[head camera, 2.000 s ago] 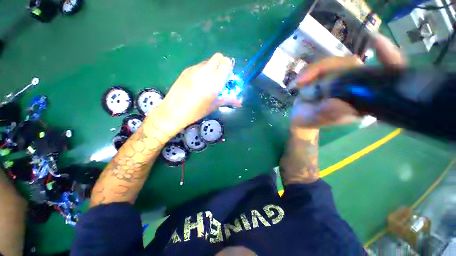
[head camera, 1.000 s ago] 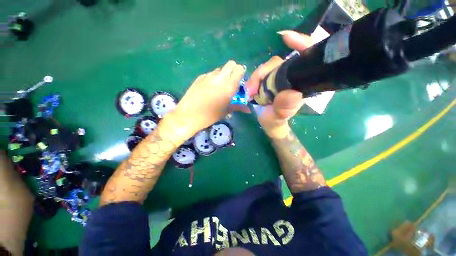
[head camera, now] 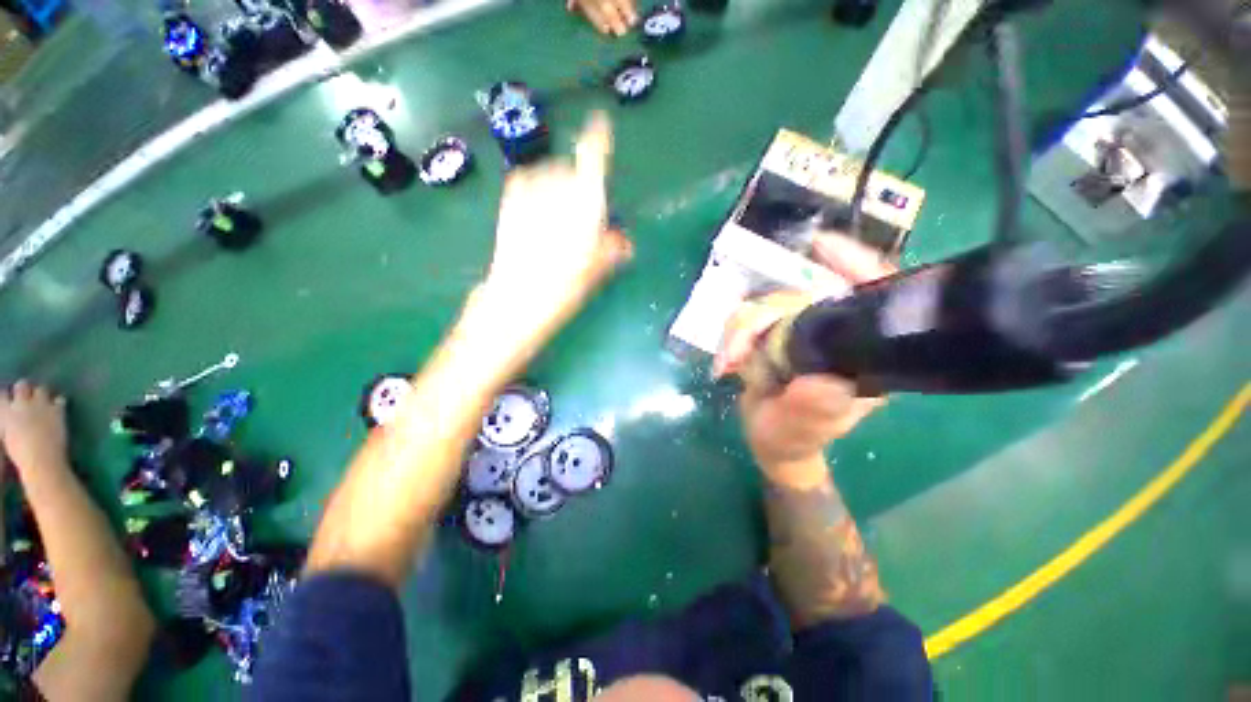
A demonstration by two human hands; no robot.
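Note:
My left hand (head camera: 549, 233) is stretched toward the far side, fingers apart, with nothing visible in it. A round wired unit with a blue-silver top (head camera: 513, 113) stands on the green bench just beyond it; whether they touch is unclear. My right hand (head camera: 803, 405) is closed on the tan grip end of the black power screwdriver (head camera: 933, 329), which lies slanted with its cable end to the right. Its tip is hidden by my fingers. Round discs with pale faces and black rims (head camera: 580, 461) lie clustered nearer me, partly behind my left forearm.
A white tray with a tan-topped box (head camera: 707, 309) sits beside the driver. A wired parts heap (head camera: 206, 514) lies left, by another person's arm (head camera: 82, 576). Another hand (head camera: 604, 14) shows at the top. More units (head camera: 371, 144) stand along the far side, before a pale-edged strip (head camera: 206, 117).
My left hand has moved away and let go of the blue-topped part. The driver has swung back from it, more level, in my right hand. The view has shifted toward the far side.

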